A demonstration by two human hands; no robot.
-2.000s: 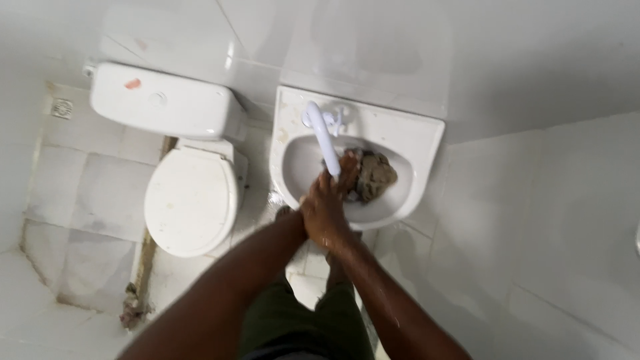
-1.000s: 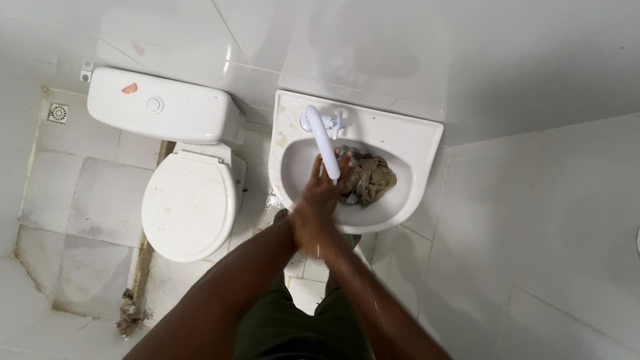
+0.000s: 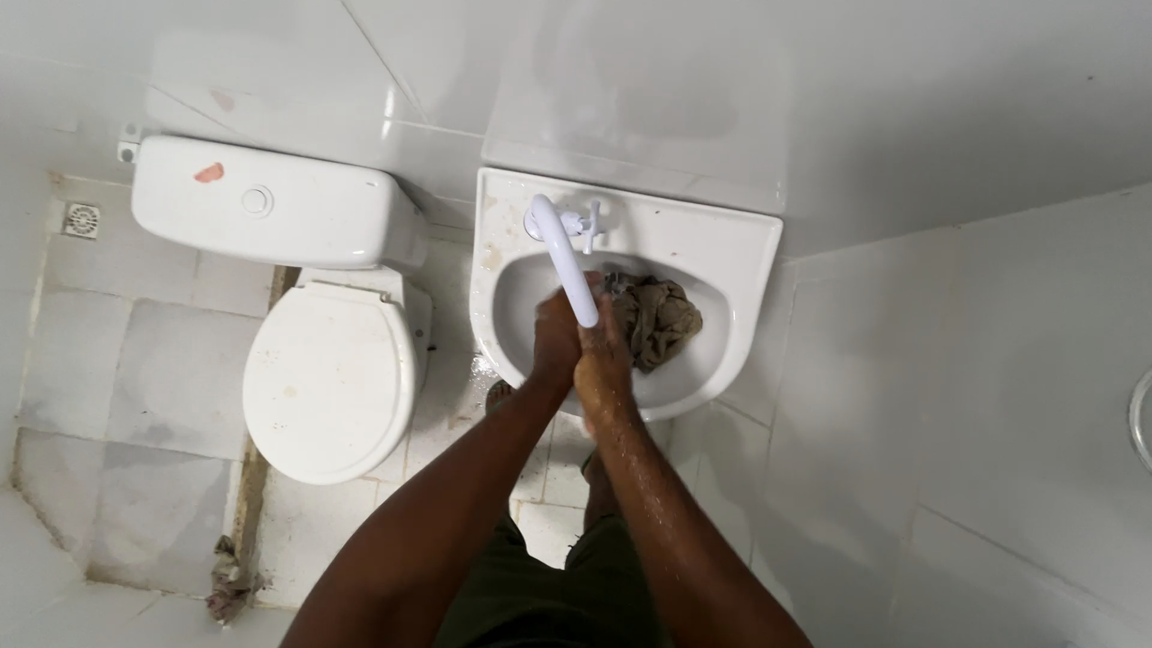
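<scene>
My left hand [image 3: 560, 335] and my right hand [image 3: 605, 364] are side by side under the white curved faucet spout [image 3: 565, 261], over the white washbasin [image 3: 760, 297]. Drops of water show on the right wrist and forearm. A crumpled brownish wet cloth [image 3: 666, 319] lies in the bowl, just right of my right hand's fingers. The spout partly hides the fingers, and motion blurs them. Neither hand visibly grips the cloth. The faucet's cross handle [image 3: 592, 227] sits right of the spout's base.
A white toilet with a lowered lid [image 3: 328, 387] and a cistern [image 3: 270, 202] stands left of the basin. A floor drain [image 3: 82, 220] is at the far left. A dirty rag [image 3: 227, 576] lies by a low ledge on the tiled floor. Tiled walls stand behind and at right.
My hands have shifted from crossing one over the other to lying side by side beneath the spout. The cloth stays in the bowl.
</scene>
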